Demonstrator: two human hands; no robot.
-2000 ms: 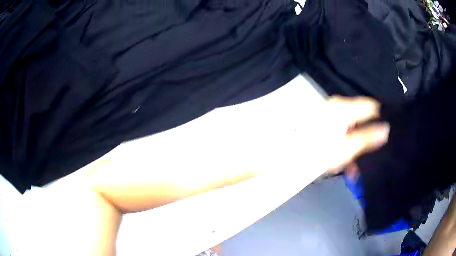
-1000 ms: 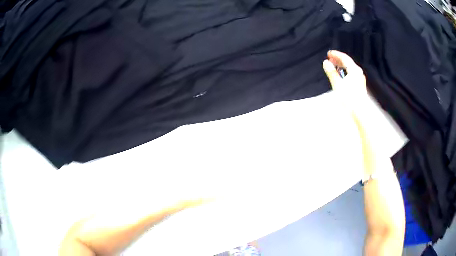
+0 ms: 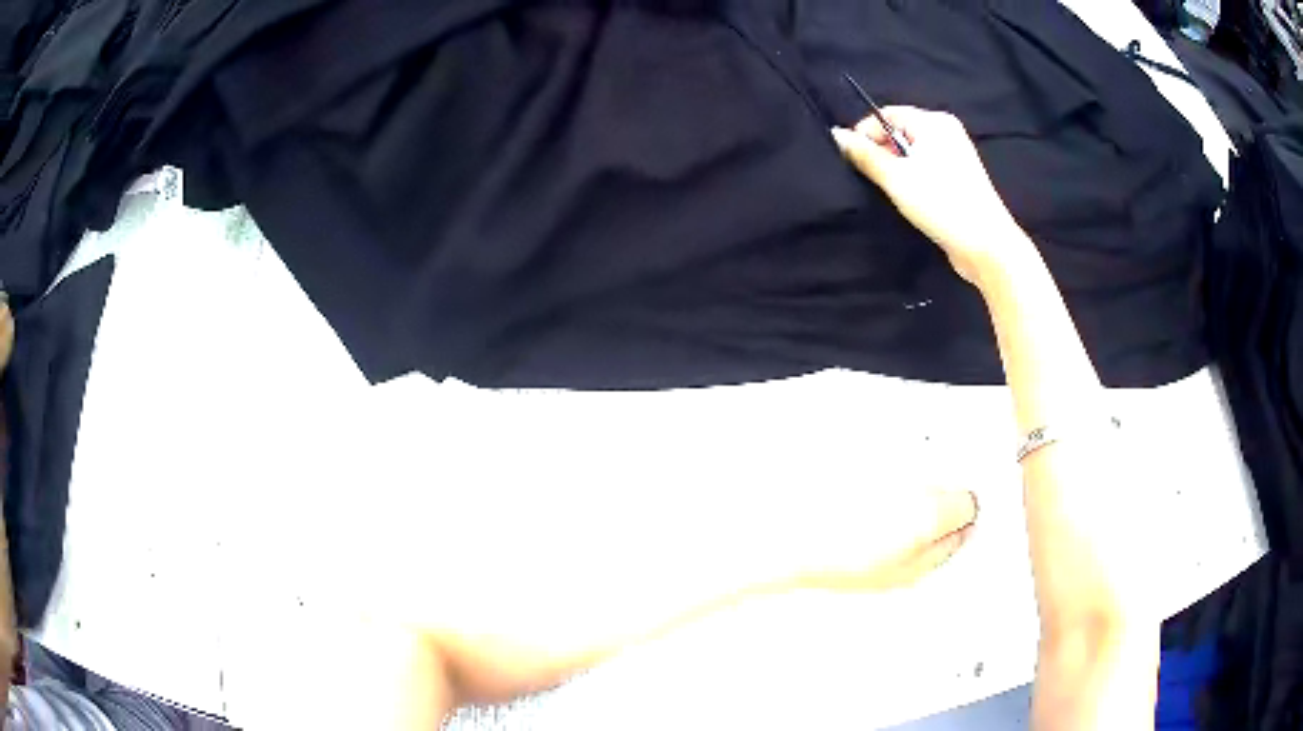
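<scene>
A large black garment or panel [image 3: 643, 214] lies spread and wrinkled over the white tabletop, its lower edge running across the middle. My right hand [image 3: 915, 160] is on its upper right part, holding dark thread snips [image 3: 873, 112] with the thin blade pointing up and left. My thumb and fingertips are close to a faint seam line; whether they pinch cloth is unclear. My left hand [image 3: 936, 531] is below the garment, over the white top, away from the cloth. It is washed out, so its finger pose is unclear. A small pale thread [image 3: 917, 304] lies on the cloth.
The white tabletop [image 3: 572, 471] has a curved near edge. Dark cloth heaps lie at the far left [image 3: 57, 143] and the right end [image 3: 1265, 286]. A black strip [image 3: 65, 414] hangs at left, beside part of another person's arm [image 3: 6, 557]. Something blue [image 3: 1193, 686] shows low right.
The view has shifted left, bringing in the person at the left edge. My right hand is further onto the cloth and the snips' blade now shows. My left hand is now distinguishable over the table.
</scene>
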